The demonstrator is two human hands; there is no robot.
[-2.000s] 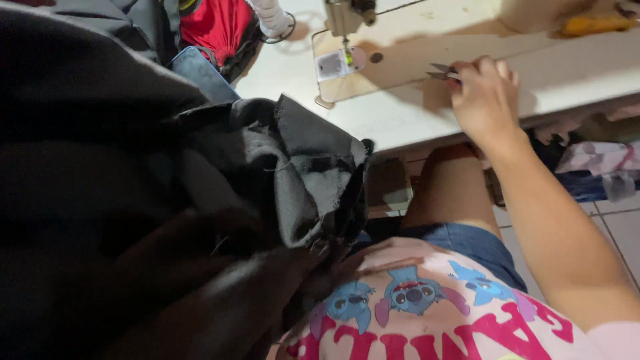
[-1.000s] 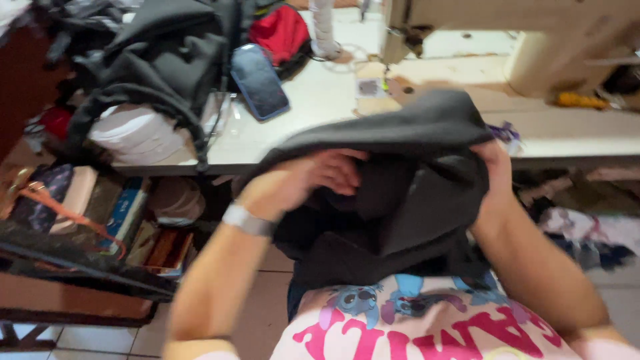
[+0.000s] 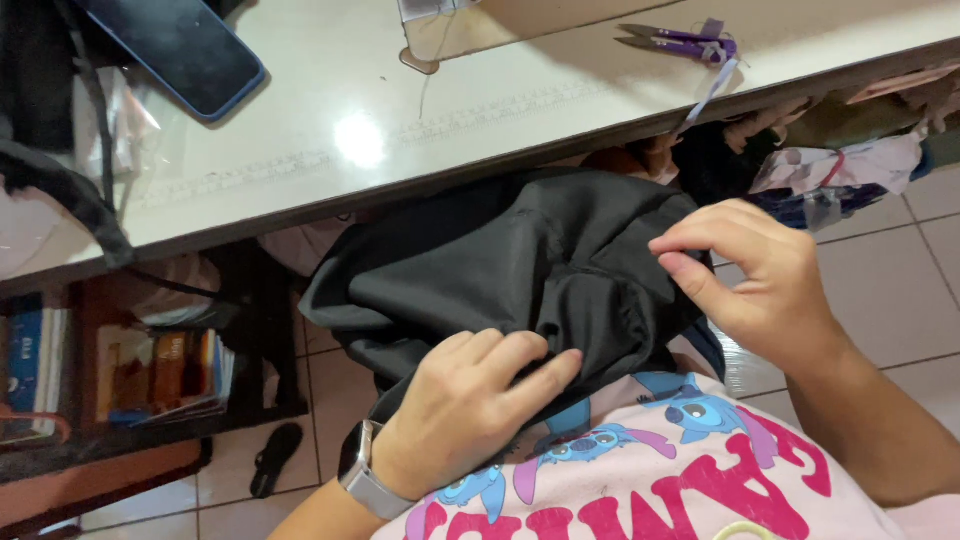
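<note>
Black fabric (image 3: 480, 262) lies bunched over my lap, below the edge of the sewing table. My left hand (image 3: 480, 390), with a smartwatch (image 3: 364, 465) on its wrist, grips a fold of it near my shirt. Over the cloth's right side my right hand (image 3: 742, 277) is raised, thumb and forefinger close together; whether a thread or bit of cloth is between them cannot be seen. Thread snips (image 3: 675, 43) with purple handles lie on the table at the upper right, a pale ribbon hanging from them.
The white sewing table (image 3: 300, 150) has a printed ruler along its front. A phone (image 3: 180, 52) and black straps (image 3: 97, 135) lie at its left. Below are a shelf with books (image 3: 157, 375) and a black slipper (image 3: 276, 457). Bundled cloth (image 3: 832, 169) sits under the table's right side.
The black fabric, held up by both hands one second ago, now lies lower on my lap. My right hand, which held the snips two seconds ago, no longer has them. The view has moved closer.
</note>
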